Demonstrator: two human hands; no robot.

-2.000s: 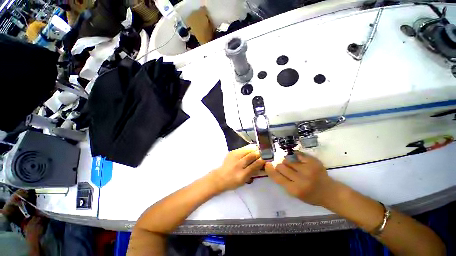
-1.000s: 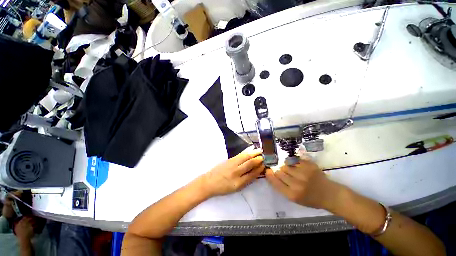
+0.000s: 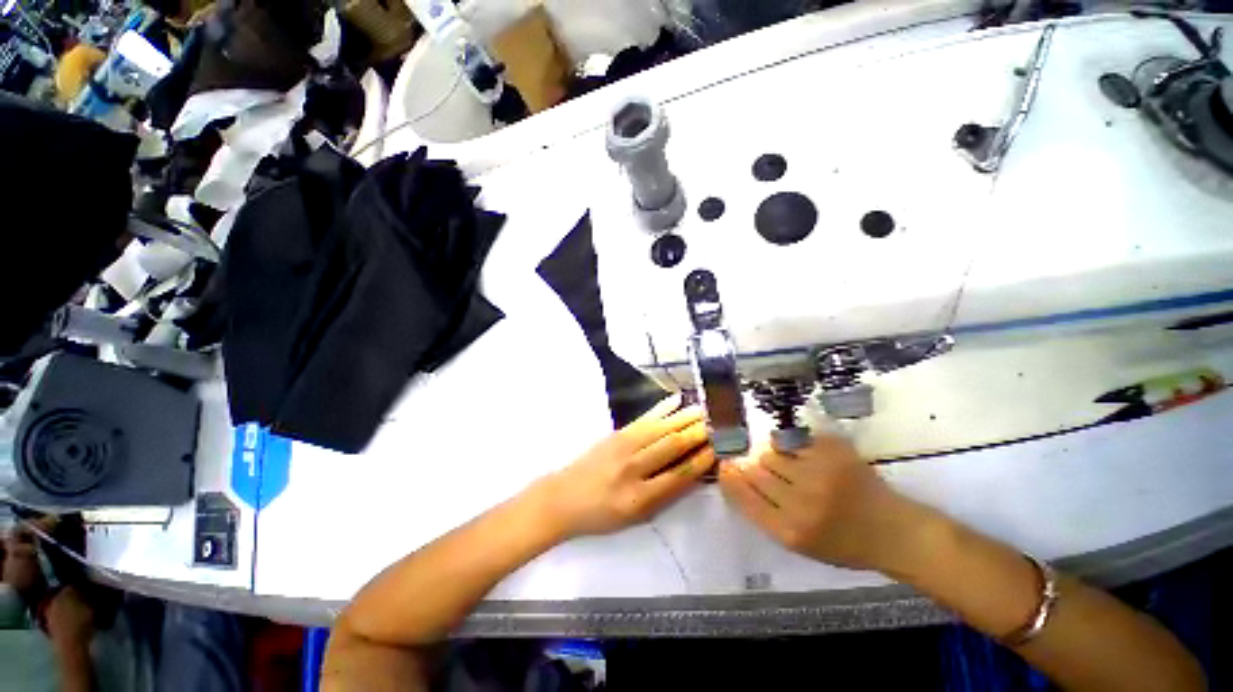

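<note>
A black cut piece [image 3: 587, 304] lies flat left of the white sewing machine head [image 3: 838, 277], its near end running under my fingers. My left hand [image 3: 633, 473] lies on the near end of the piece, fingers bent by the needle area. My right hand [image 3: 815, 498] is just right of it, fingertips pinched together below the tension discs [image 3: 784, 403]. The shiny take-up lever guard [image 3: 718, 392] stands above and between both hands. The needle, presser foot and whatever my right fingertips touch are hidden.
A stack of black pieces [image 3: 354, 291] lies left of the machine. A grey box [image 3: 108, 430] and a black switch [image 3: 215, 530] are at the left table edge. Snips or a pointed tool [image 3: 1160, 393] lie on the right. Another person's hand [image 3: 65, 625] shows at the lower left.
Both hands stay by the needle; the left hand and forearm have shifted slightly left. The black piece has barely moved. The view has shifted a little.
</note>
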